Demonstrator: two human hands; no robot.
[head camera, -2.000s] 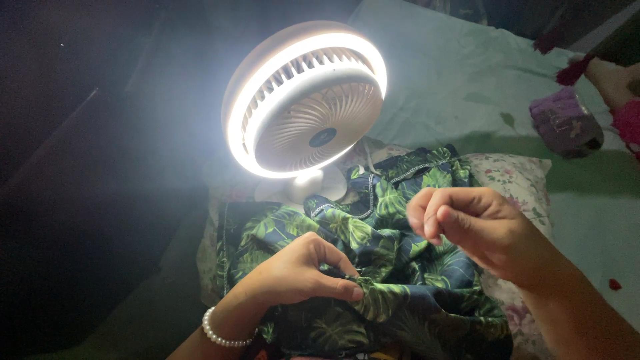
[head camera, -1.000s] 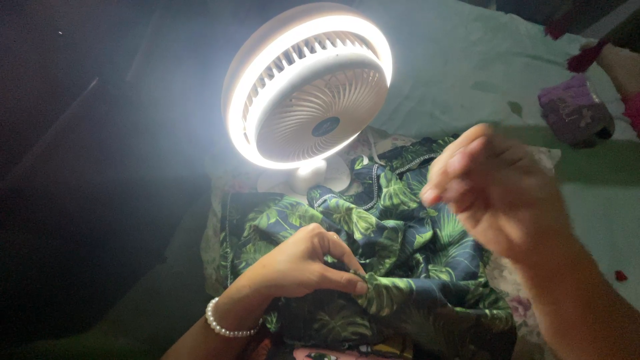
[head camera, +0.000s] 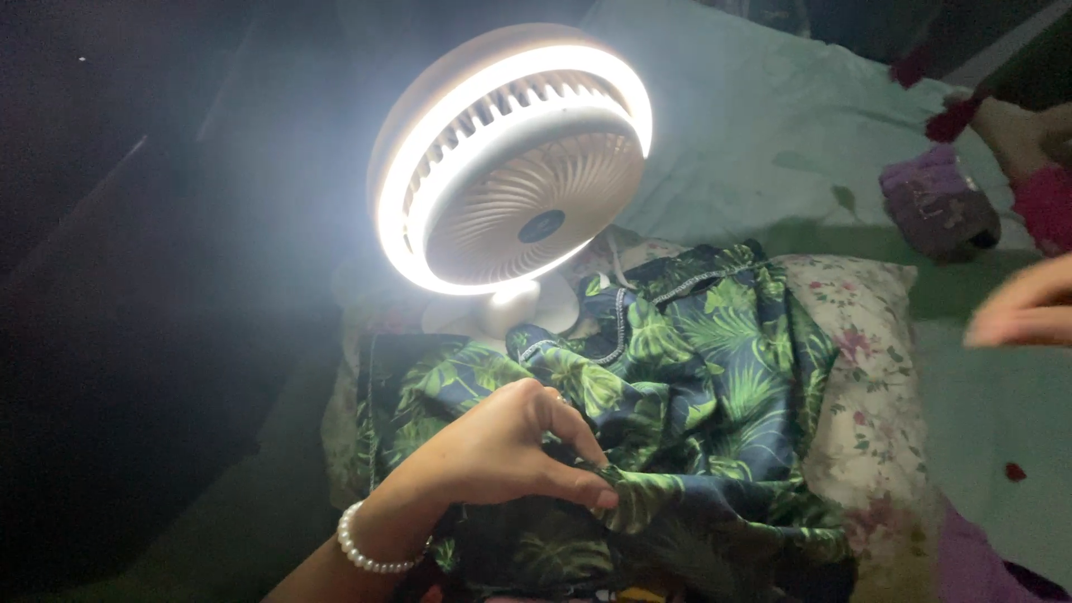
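My left hand (head camera: 523, 448), with a pearl bracelet (head camera: 368, 548) at the wrist, pinches a fold of the dark leaf-print fabric (head camera: 737, 360) between thumb and fingers. The fabric lies bunched over a floral pillow (head camera: 871, 377), its pale-stitched seams showing. My right hand (head camera: 1026, 306) is blurred at the right edge and partly out of view, away from the fabric; whether it holds anything fine cannot be told. Behind the cloth a lit ring-light fan (head camera: 536, 193) tilts on its white base (head camera: 544, 306).
A pale green sheet (head camera: 754, 142) spreads under the pillow. On it at the upper right lies a purple and grey cloth item (head camera: 942, 205), near another person's bare limb (head camera: 1009, 138) and a red-pink garment (head camera: 1047, 205). Purple cloth (head camera: 980, 557) lies at the lower right.
My right hand has moved from above the fabric out to the right edge. My left hand has kept its pinch on the cloth.
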